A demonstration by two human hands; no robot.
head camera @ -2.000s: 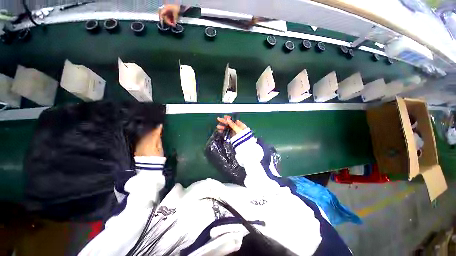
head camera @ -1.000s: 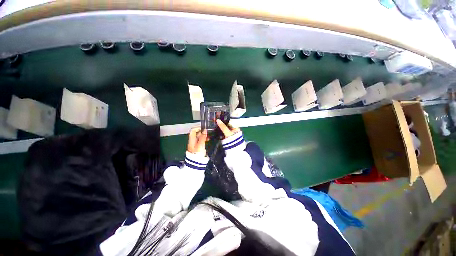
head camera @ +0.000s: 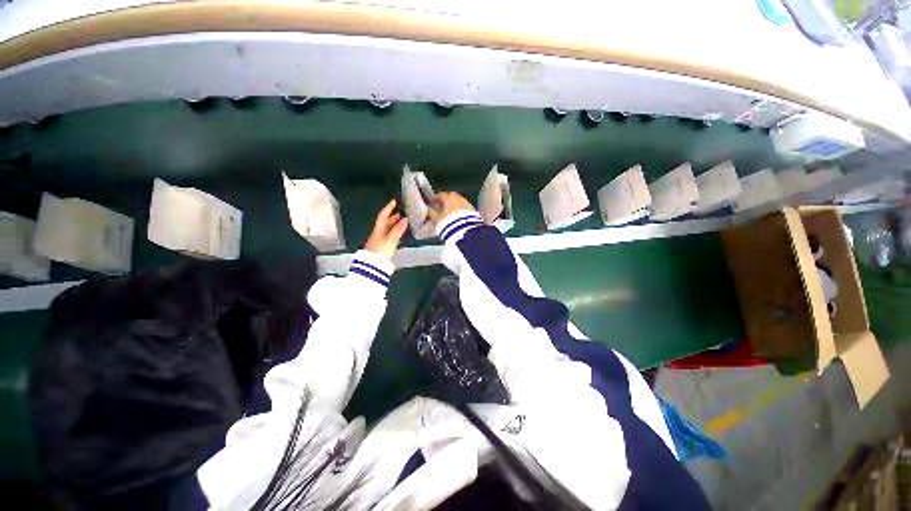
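Note:
A white product box [head camera: 417,198] stands open on the green belt, just beyond the white line. My right hand [head camera: 449,207] is at its right side, fingers at the opening; a small dark part shows at the fingertips, mostly hidden. My left hand [head camera: 387,232] is just left of the same box, fingers apart and empty. A thin black poly bag [head camera: 452,344] lies crinkled in front of me. A large black sack [head camera: 135,369] lies heaped at the left.
More open white boxes [head camera: 197,222] stand in a row on both sides. A brown carton [head camera: 784,289] with open flaps is at the right. Black round parts [head camera: 592,117] sit under the long pale shelf [head camera: 400,72]. A blue plastic bag [head camera: 687,435] hangs at the lower right.
Both hands have moved forward from the white line to the box and come apart. The dark pack held between them a second ago is now mostly out of sight. The boxes have shifted slightly right.

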